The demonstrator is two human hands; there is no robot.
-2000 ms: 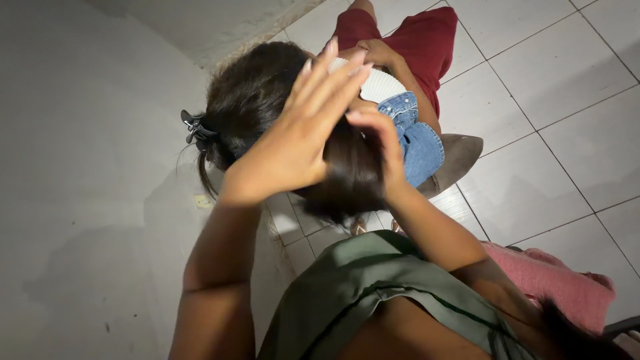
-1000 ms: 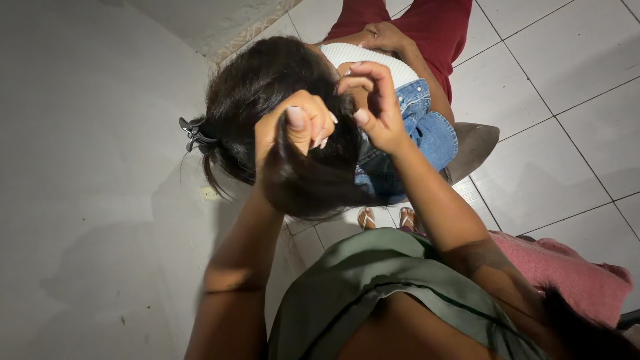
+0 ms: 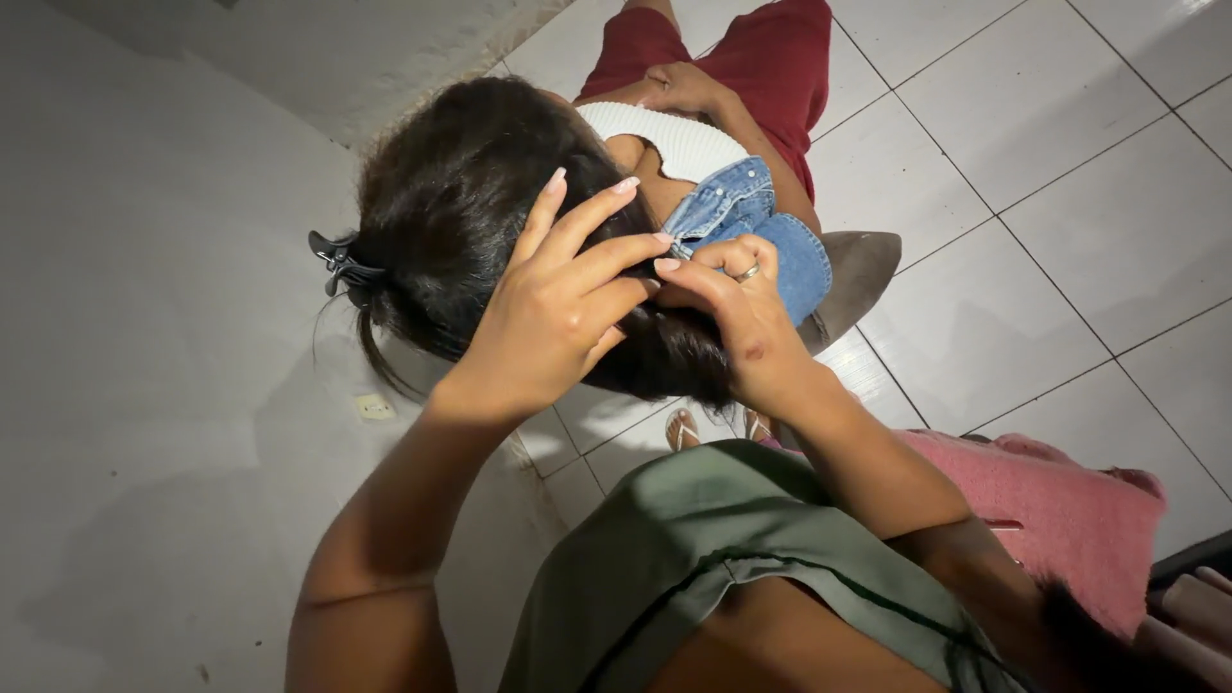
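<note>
A seated person's long dark hair (image 3: 452, 192) lies below me, partly gathered by a black claw clip (image 3: 342, 268) at the left. My left hand (image 3: 558, 298) rests on the side of the head, its fingers spread and the thumb side tucked under toward the hair. Close against its fingertips, my right hand (image 3: 746, 308), with a ring on one finger, is curled around a section of the hair near the denim collar (image 3: 722, 207). The loose ends of that hair hang between my two wrists.
The person wears a white ribbed top (image 3: 674, 140) and red shorts (image 3: 780, 72) on a grey seat (image 3: 861, 279). A pink towel (image 3: 1059, 520) lies at lower right. A wall (image 3: 144, 289) with an outlet (image 3: 374, 407) stands left; the floor (image 3: 1049, 260) is tiled.
My left hand was closed around a bunch of hair one second ago; its fingers are now spread over the head. My right hand has come down against the hair beside it.
</note>
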